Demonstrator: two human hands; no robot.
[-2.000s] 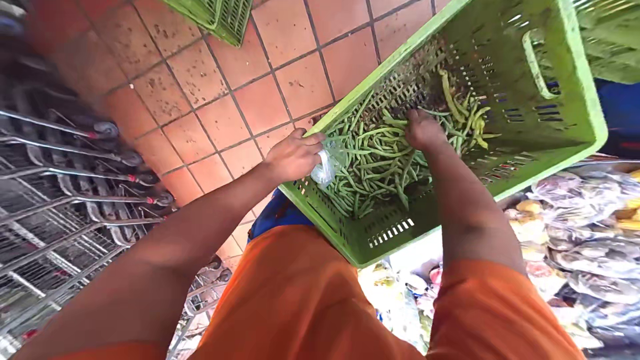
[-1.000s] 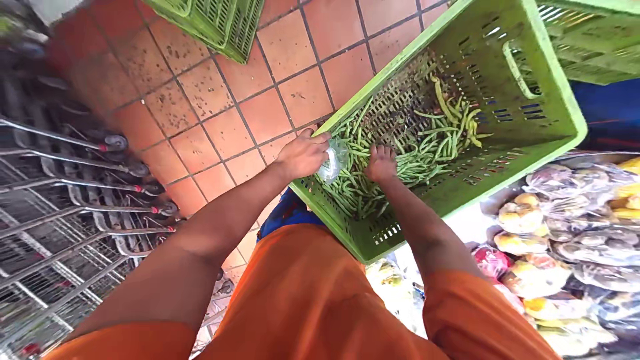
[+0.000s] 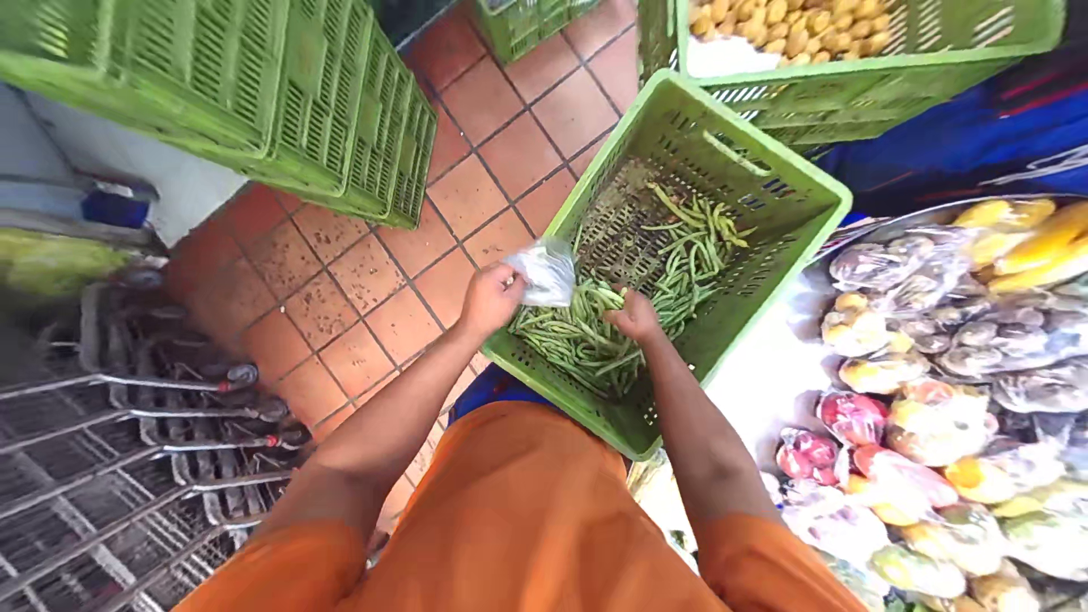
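A green plastic crate (image 3: 769,280) stands before my body with loose green beans (image 3: 586,344) along its near and right parts. My left hand (image 3: 495,299) grips a clear plastic bag (image 3: 548,274) over the crate's left rim. Inside the crate, just right of the bag, my right hand (image 3: 633,314) has its fingers closed on some green beans (image 3: 599,297). The far ends of these beans reach toward the bag; whether any are inside it cannot be told.
Stacked green crates (image 3: 314,102) rise at upper left. A crate of small yellowish-brown produce (image 3: 786,30) stands at upper right. Bagged vegetables and fruit (image 3: 943,399) cover the right side. Shopping carts (image 3: 144,476) line the left, beside a red tiled floor (image 3: 476,195).
My right hand has gone from spread on the beans to gripping some beside the bag. The bag stands more opened out from my left hand. The view now takes in more at the top.
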